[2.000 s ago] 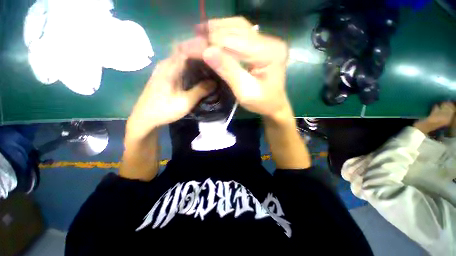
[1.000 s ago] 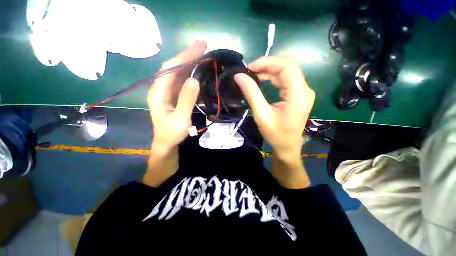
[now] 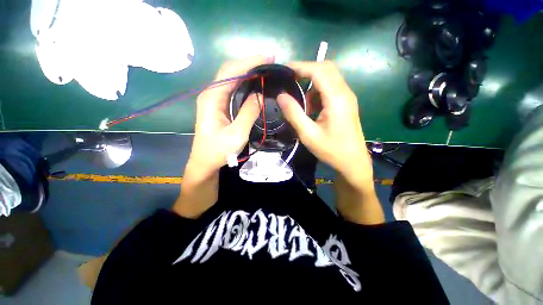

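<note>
My left hand and my right hand hold the black round housing from both sides at the bench's front edge, thumbs on its face. The white mount projects below the housing. The wire harness runs red and dark from the housing to the left, ending in a small white plug at the bench edge. A second small white plug hangs beside my left wrist. A white cable lead shows its end connector behind my right hand. My fingers behind the housing are partly hidden.
Glaring white covers overlap on the green bench at the left. Small black ring parts lie heaped at the right. A blue thing is at the top right corner. A person's light-clothed limbs are at the lower right.
The fingers were blurred together over the housing earlier; now both hands grip its sides. The wires now trail left. Since one second ago, my left hand has moved right and both thumbs are closer together.
</note>
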